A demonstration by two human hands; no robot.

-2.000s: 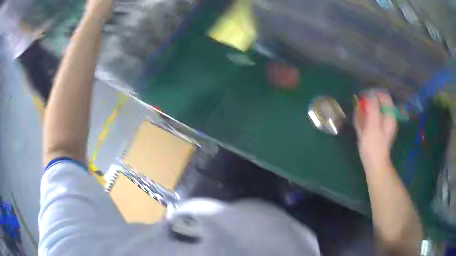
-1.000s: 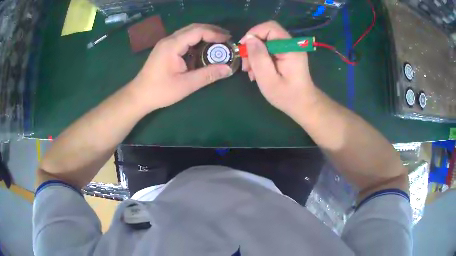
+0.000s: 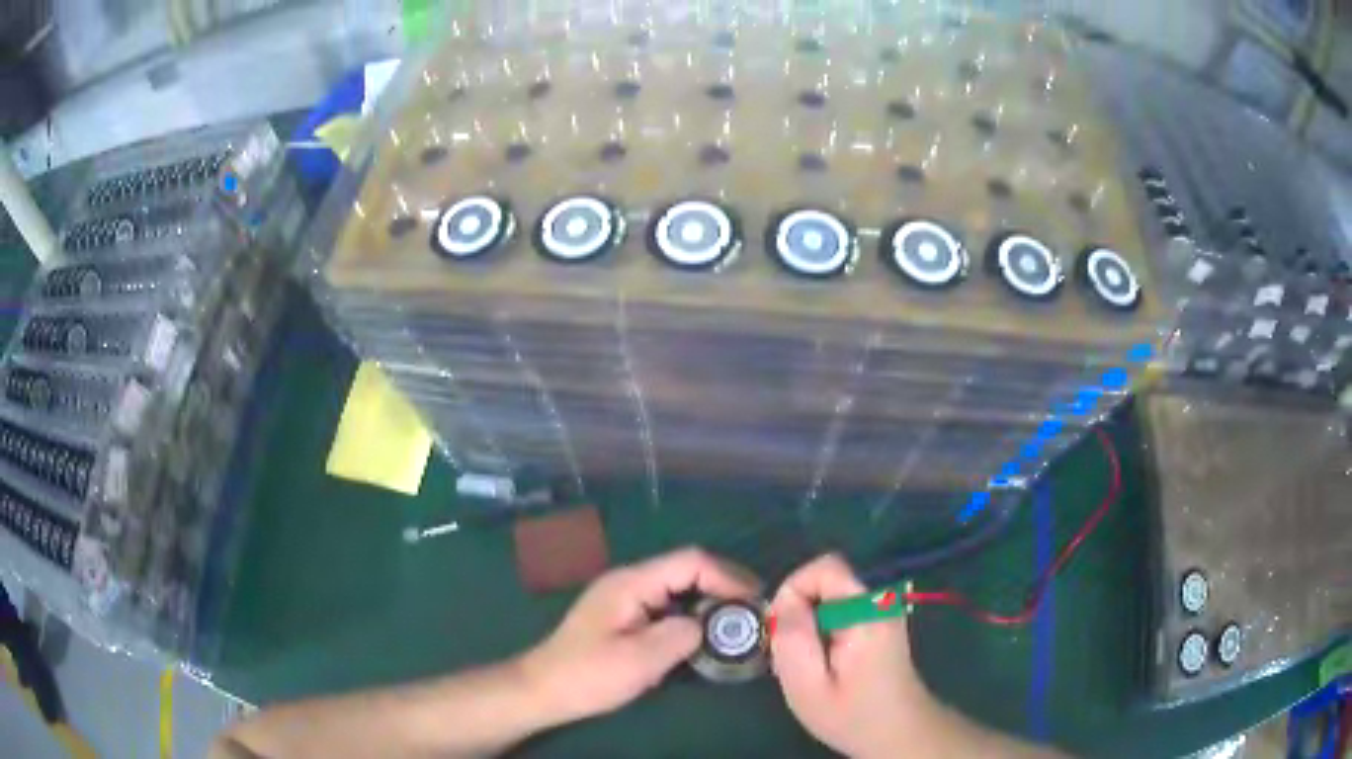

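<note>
A speaker driver (image 3: 733, 630) with a black rim and pale rings sits on the round metal test fixture (image 3: 731, 673) on the green mat. My left hand (image 3: 635, 630) holds the driver and fixture from the left, thumb and fingers around the edge. My right hand (image 3: 839, 666) grips the green test probe (image 3: 860, 610), its red front end at the driver's right edge. Whether the tips touch the driver is hidden by my fingers. A red lead runs from the back of the probe to the right.
A tall blister tray stack (image 3: 712, 371) stands ahead, with one row of drivers on top. Supply trays (image 3: 134, 371) stand at left. A side tray (image 3: 1253, 519) with three drivers lies at right. An abrasive pad (image 3: 561, 549), yellow paper (image 3: 380, 433) and thin tool (image 3: 433, 529) lie on the mat.
The view has tilted up, so the tall stack and supply trays show. My hands sit lower in the picture, still at the fixture with driver and probe.
</note>
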